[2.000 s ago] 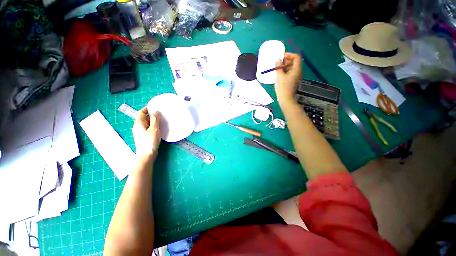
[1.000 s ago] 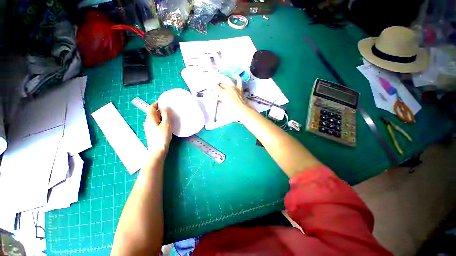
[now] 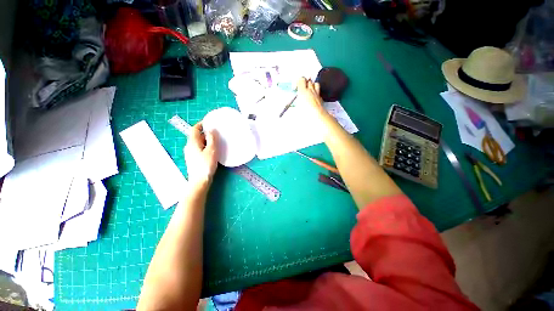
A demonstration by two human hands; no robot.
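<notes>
My left hand (image 3: 200, 152) grips the left edge of a round white card template (image 3: 229, 136), which lies over the steel ruler (image 3: 260, 182). My right hand (image 3: 311, 94) is over the printed sheets (image 3: 288, 133) with a pencil (image 3: 289, 105) in its fingers, pointing down and left. A dark brown disc (image 3: 333, 84) lies just right of that hand. A small dark square (image 3: 252, 116) lies beside the template. A narrow white card strip (image 3: 153, 163) lies left of my left hand.
A smartphone (image 3: 176, 79) is at back left, paper piles (image 3: 48, 164) at far left. An awl (image 3: 322, 163) and dark slim tool (image 3: 333, 182) lie near my right forearm. A calculator (image 3: 411, 146), long steel ruler (image 3: 452, 159), pliers (image 3: 481, 177), scissors (image 3: 493, 149) and hat (image 3: 484, 74) are right.
My right hand moved from the calculator side to the sheets, then slightly up and right towards the disc. The calculator sits further right than at first. My left hand keeps its grip on the template.
</notes>
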